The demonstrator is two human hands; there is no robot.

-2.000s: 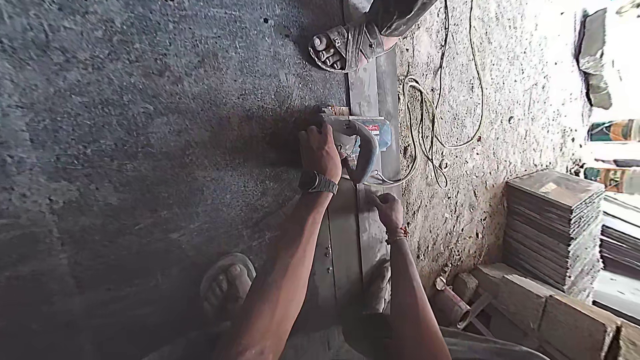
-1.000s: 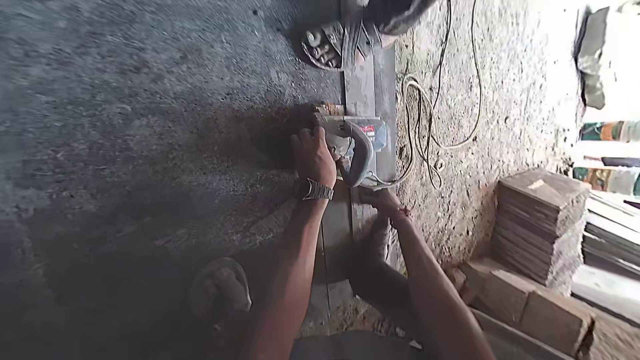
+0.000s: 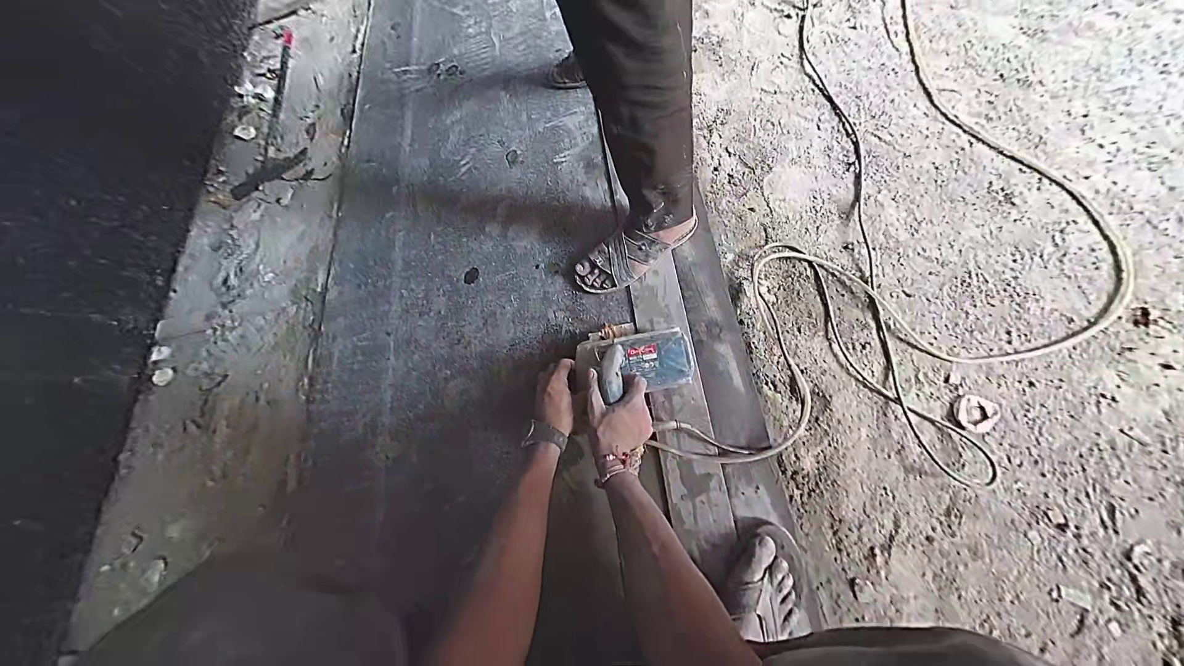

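A corded power saw (image 3: 661, 361) with a blue housing, its blade hidden, rests on the edge of a large dark stone slab (image 3: 444, 305). My right hand (image 3: 620, 421) is closed around its curved rear handle. Against the left side of the saw is my left hand (image 3: 555, 398), a watch on the wrist; its fingers are partly hidden, and it seems to steady the tool. Narrow strips (image 3: 698, 462) lie lengthwise under and beside the saw. From the tool a pale power cord (image 3: 740, 453) runs off to the right.
A co-worker's sandalled foot (image 3: 624, 259) stands on the slab just beyond the saw. My own foot (image 3: 763, 583) is on the strips at lower right. Looped cord (image 3: 1008, 356) lies over the rough ground at right. A thin red-tipped stick (image 3: 282, 74) lies at upper left.
My right hand has moved from beside the strips, near the cord, up onto the saw's handle. My left hand stays at the saw. The view has turned strongly.
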